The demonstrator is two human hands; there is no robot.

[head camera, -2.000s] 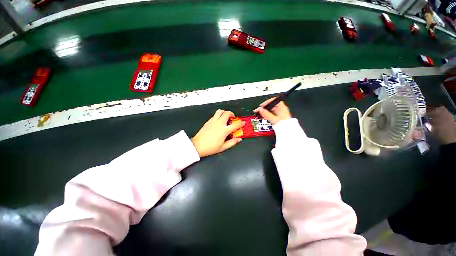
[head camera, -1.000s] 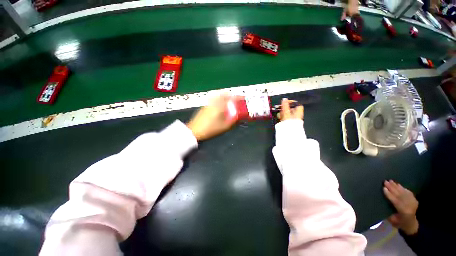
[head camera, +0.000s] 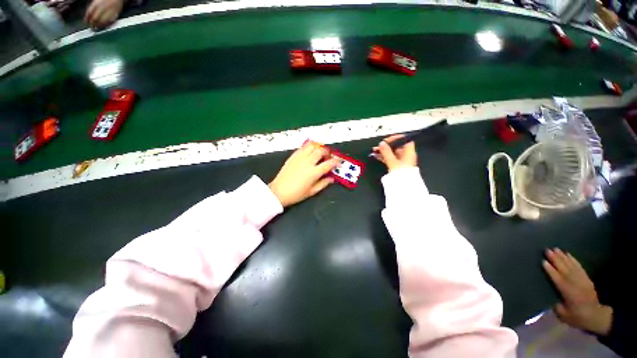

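Note:
A red plastic unit with a black-and-white patterned face lies at a slant on the dark bench, close to the belt's edge rail. My left hand covers its upper left end, with fingers over it and the patterned end showing to the right. My right hand holds a thin dark stick-like tool like a pen, just right of the unit. The tool's tip end is near the unit but apart from it. Fine specks lie on the bench below.
The green belt carries several red units, such as one at the left. A white fan stands at the right by a patterned pile and a dark red piece. Another person's hand rests at the lower right; another is across the belt.
The red unit, blurred above the rail a second ago, now lies slanted on the bench under my left hand. The dark tool now points up and right. Belt units have shifted right; another appears at left.

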